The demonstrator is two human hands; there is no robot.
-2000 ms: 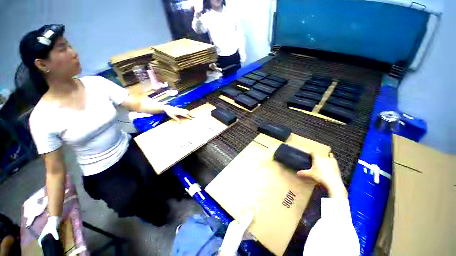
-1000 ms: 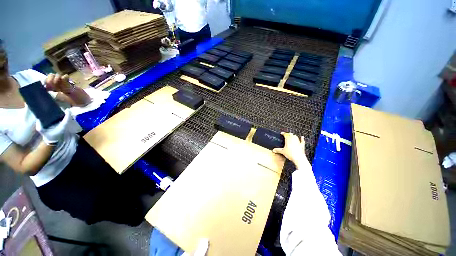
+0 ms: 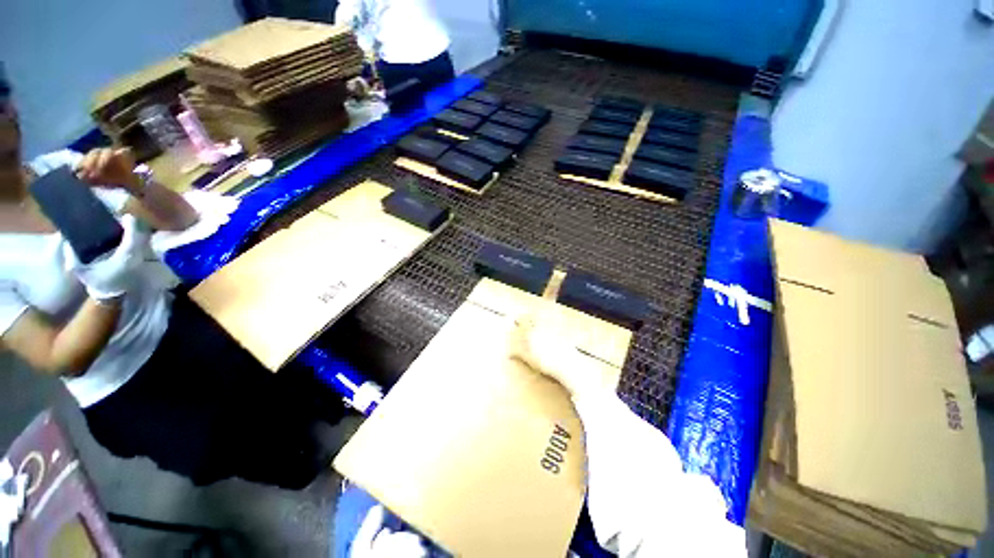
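A cardboard sheet [image 3: 469,403] lies in front of me, its far end on the mesh belt. Two black housings, a left one [image 3: 514,265] and a right one [image 3: 599,296], lie end to end across its far edge with a small gap between them. My right hand [image 3: 536,343], bare and blurred, is over the sheet just short of the housings, with nothing seen in it. My left hand [image 3: 384,541], gloved white, is small and cut off at the bottom edge by the sheet's near corner; its fingers are unclear.
A second sheet [image 3: 294,273] at left carries one housing. Rows of housings [image 3: 480,136] stand farther up the mesh belt [image 3: 523,207]. Cardboard stacks stand at right [image 3: 872,381] and far left [image 3: 273,87]. A coworker at left holds a housing [image 3: 76,213]. Another person stands at the back.
My right hand has let go of the right housing and come back over the sheet. Since the oldest frame, both housings have come into line at the far edge. The coworker has lifted a housing.
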